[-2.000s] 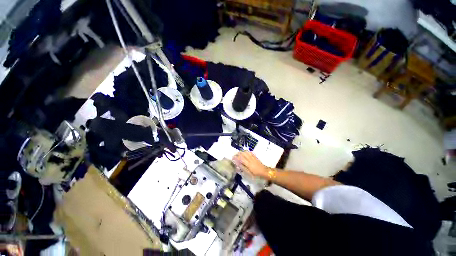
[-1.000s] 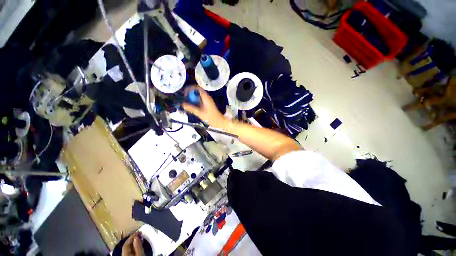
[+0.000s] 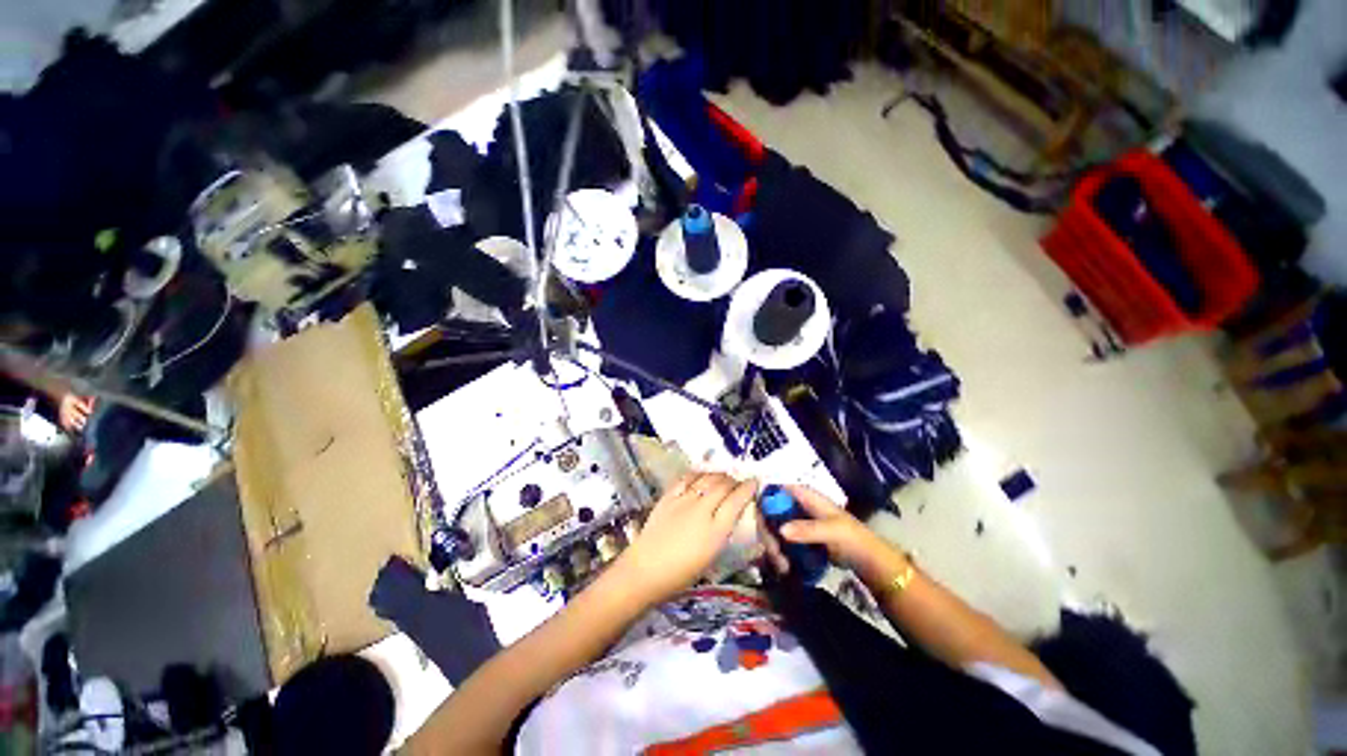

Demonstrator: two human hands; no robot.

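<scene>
My right hand (image 3: 839,535) holds a dark thread cone with a blue top (image 3: 779,507) close to my body, at the machine's right side. My left hand (image 3: 691,523) is beside the cone, its fingertips close to the blue top; whether it grips anything cannot be made out. The overlock machine (image 3: 535,510) stands on the white table, partly behind my left forearm. A white disc (image 3: 594,236) on the thread stand carries no cone. The discs beside it hold a blue-topped cone (image 3: 700,239) and a dark cone (image 3: 783,313).
A dark fabric piece (image 3: 436,616) lies left of the machine, beside a cardboard sheet (image 3: 325,488). A round black pad (image 3: 334,709) is at the table's near left. Dark garments (image 3: 842,236) are heaped behind the stand. A red crate (image 3: 1152,244) is on the floor. Another person's hand (image 3: 74,411) shows far left.
My right hand has brought the blue-topped cone from beside the stand to near my body. My left hand has come up from the lower left to the cone.
</scene>
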